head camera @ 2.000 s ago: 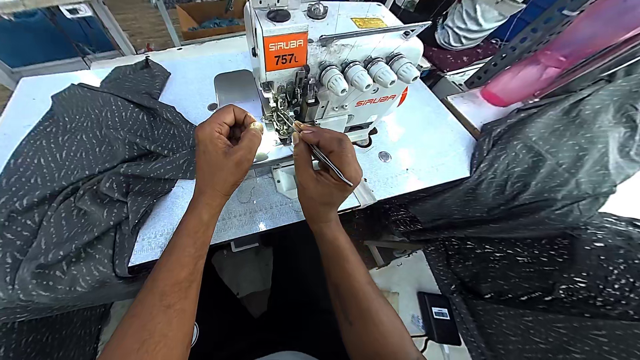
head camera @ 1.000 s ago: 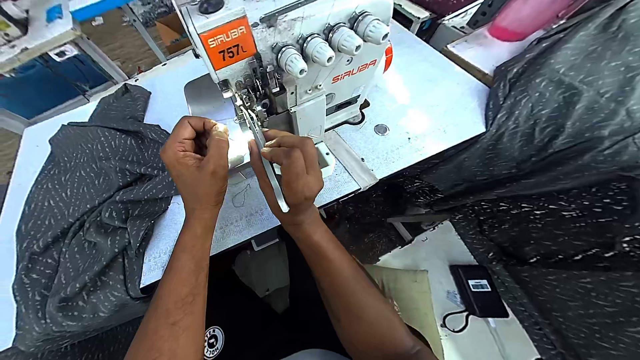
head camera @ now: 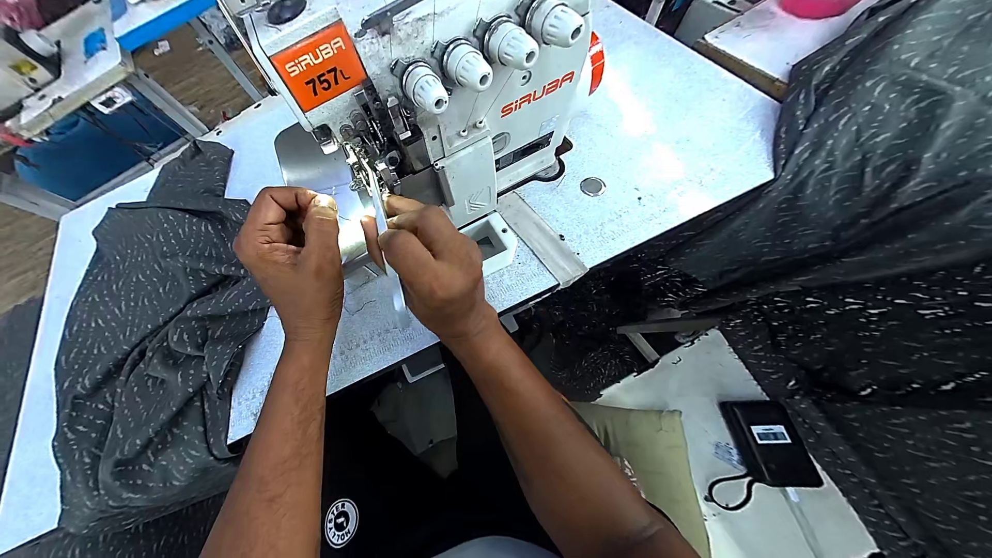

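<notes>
A white Siruba overlock sewing machine [head camera: 465,132] stands on the speckled white table. My right hand [head camera: 434,263] grips metal tweezers [head camera: 394,287], whose far end reaches up to the needle and presser foot area [head camera: 372,167]. Just left of that area, my left hand [head camera: 294,256] has its thumb and forefinger pinched together. A fine thread seems to run near those fingertips, but it is too thin to tell whether they hold it. Dark fabric with white flecks [head camera: 155,333] lies heaped on the table to the left of my left hand.
More flecked dark fabric [head camera: 876,194] hangs at the right. Below it, a black device with a small display and a strap [head camera: 771,442] rests on a pale surface beside a greenish cushion [head camera: 651,449]. Another workstation [head camera: 70,70] stands at the upper left.
The tweezers in my right hand have swung from slanting down to the right to nearly upright. My left hand stays pinched beside the needle area. The view has shifted and turned.
</notes>
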